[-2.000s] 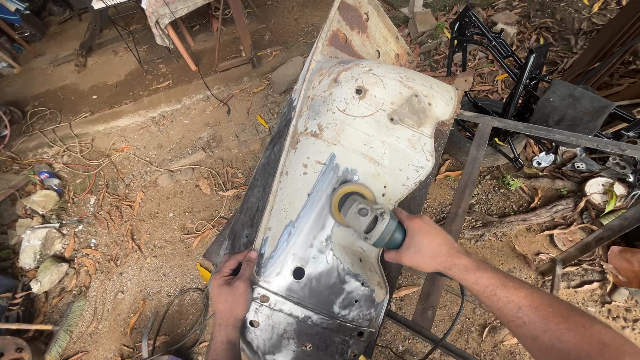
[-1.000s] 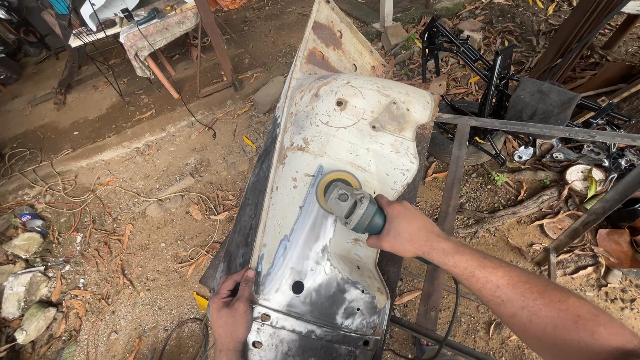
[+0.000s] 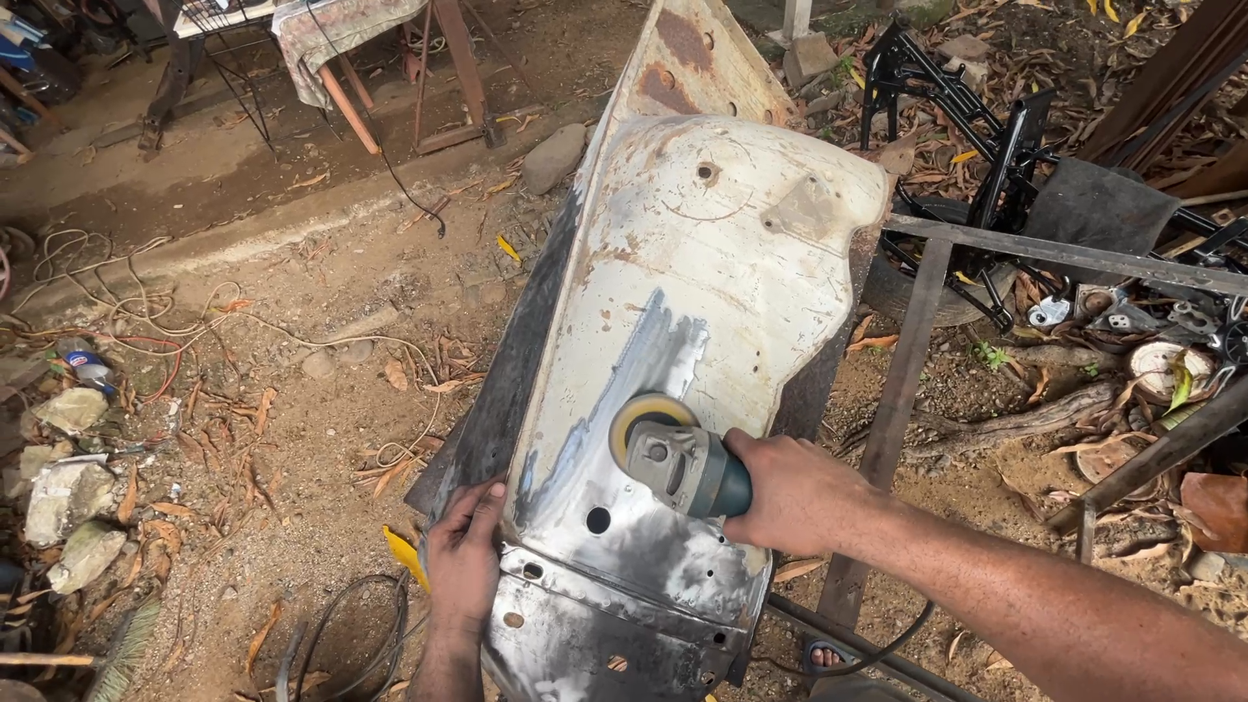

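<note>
My right hand (image 3: 795, 492) is closed around the body of an angle grinder (image 3: 682, 468). Its yellowish disc (image 3: 634, 424) lies on a cream-painted sheet-metal vehicle panel (image 3: 721, 244), at the lower end of a streak of bared grey metal. Below the disc the panel is mostly bare, shiny and dark-mottled, with several holes. Rust patches mark its upper corner. My left hand (image 3: 468, 546) grips the panel's left edge, thumb on top, fingers partly hidden beneath.
A dark metal frame (image 3: 902, 390) supports things at the right, with a black motorcycle frame (image 3: 985, 146) beyond. The grinder's cord (image 3: 892, 643) trails below my right arm. Stones (image 3: 68, 502) and loose cord (image 3: 224, 322) lie left. A cloth-covered table (image 3: 341, 34) stands at upper left.
The grinder in my right hand has moved down the panel since one second ago, toward the bare metal. My left hand stays at the left edge.
</note>
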